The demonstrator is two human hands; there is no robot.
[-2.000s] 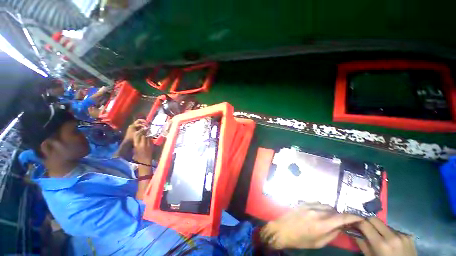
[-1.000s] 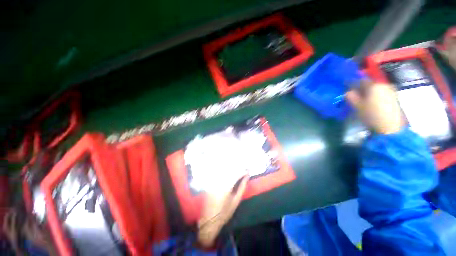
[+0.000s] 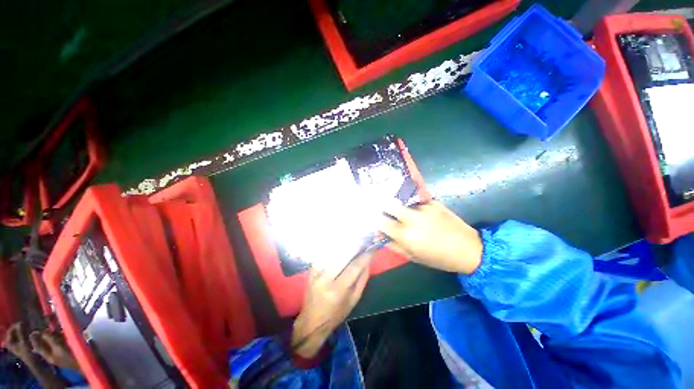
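An opened tablet lies in a red-orange tray in front of me. Its battery pack glares white and fills the left and middle. The board with small parts is at its right end. My left hand rests at the tablet's near edge, its fingertips washed out by glare. My right hand is over the near right part of the tablet, fingers bent and close together at the board edge. Whether either hand holds a small part cannot be told.
A blue parts bin with tiny glinting pieces stands at upper right. A tray with a tablet is at far right. Stacked red trays stand at left, another tray behind. Another person's hands show at lower left.
My right hand has moved from the blue bin left and down to the tablet. My left hand remains at the tablet's near edge. The view has shifted and is sharper.
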